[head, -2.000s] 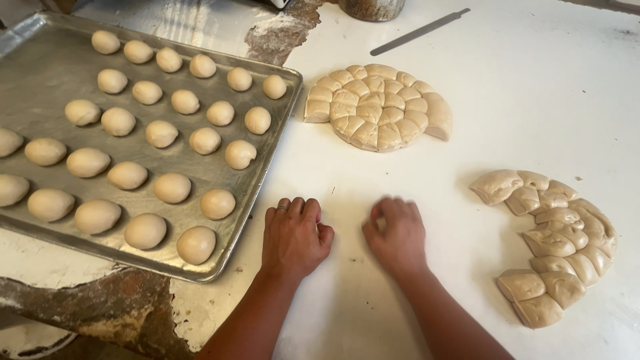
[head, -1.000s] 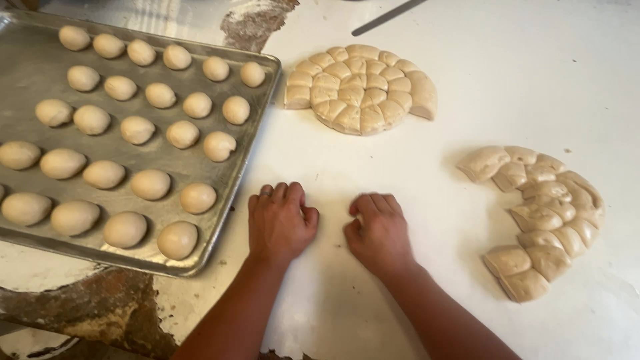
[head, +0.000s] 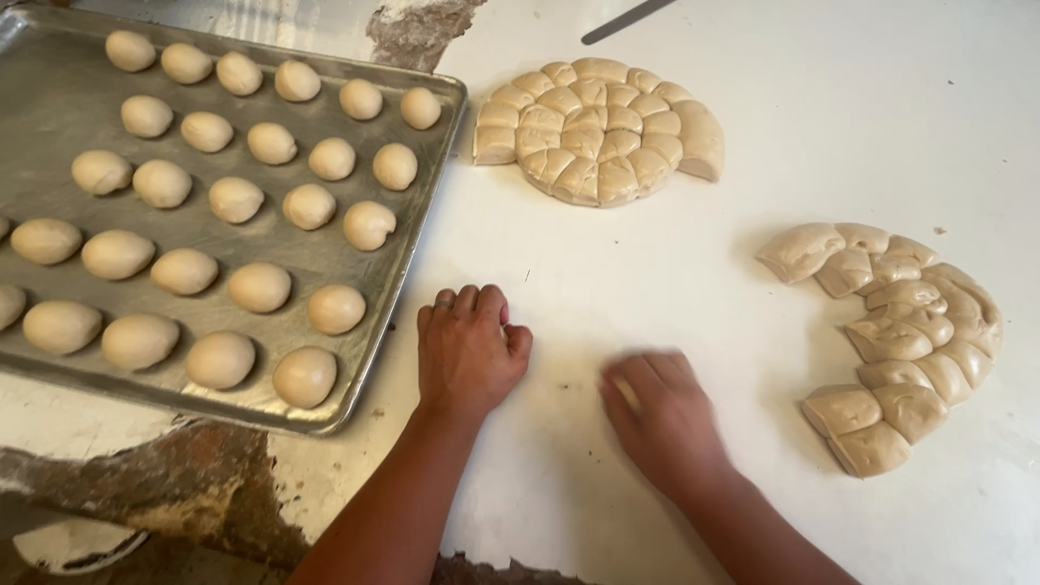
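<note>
My left hand (head: 471, 349), a ring on one finger, is curled palm down on the white worktop beside the metal sheet pan (head: 370, 370). A sliver of pale dough seems to show under its fingers. My right hand (head: 662, 414), blurred, is cupped low over the worktop, with something pale, likely dough, between thumb and fingers. Most of what lies under both hands is hidden. Rows of dough balls (head: 304, 377) sit on the pan. A round slab of dough cut into portions (head: 601, 134) lies beyond my hands, and a curved slab of cut dough (head: 910, 337) lies to the right.
A flat metal blade (head: 626, 20) lies at the top edge of the view. The white worktop (head: 569, 276) has a worn, broken front edge (head: 203, 479) at the lower left and a bare patch (head: 418, 32) behind the pan. Small dough crumbs are scattered about.
Both hands stay low on the worktop in nearly the same places, the right one blurred by motion now. The pan and both dough slabs look unchanged. The view has shifted somewhat.
</note>
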